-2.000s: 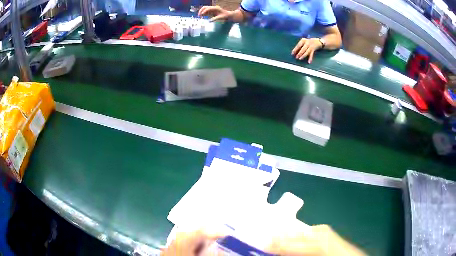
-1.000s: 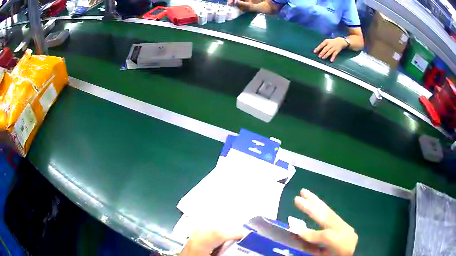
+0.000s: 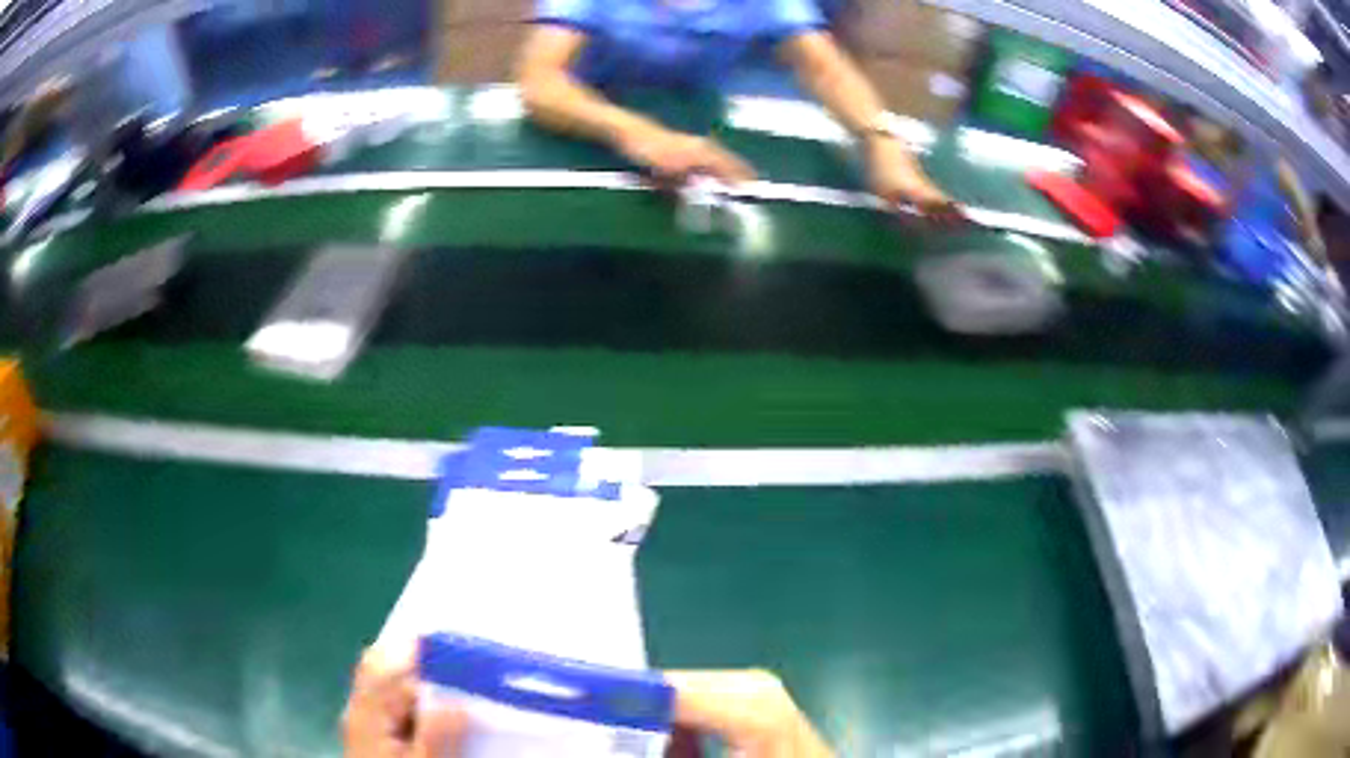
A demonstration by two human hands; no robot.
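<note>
A flat carton (image 3: pixel 545 705) with a blue end and a white slot-like cut-out is at the bottom edge, its white part cut off by the frame. My left hand (image 3: pixel 397 708) grips its left side. My right hand (image 3: pixel 740 711) is at its right side, fingers partly hidden behind it. Beyond it a pile of white flat cartons (image 3: pixel 526 570) with blue ends lies on the near side of the green belt, its blue ends reaching over the pale strip. The picture is blurred.
Grey-white boxes (image 3: pixel 329 311) ride the far belt lane. A wrapped grey slab (image 3: pixel 1207 555) lies at right, a yellow-wrapped carton (image 3: pixel 15 459) at the left edge. Across the belt, a person in a blue shirt (image 3: pixel 666 59) reaches over it. Red trays (image 3: pixel 1133 163) stand far right.
The view has swung right. My right hand, open beside the carton before, is now at its right side, and the carton's blue end faces up. The opposite person's hands moved onto the belt.
</note>
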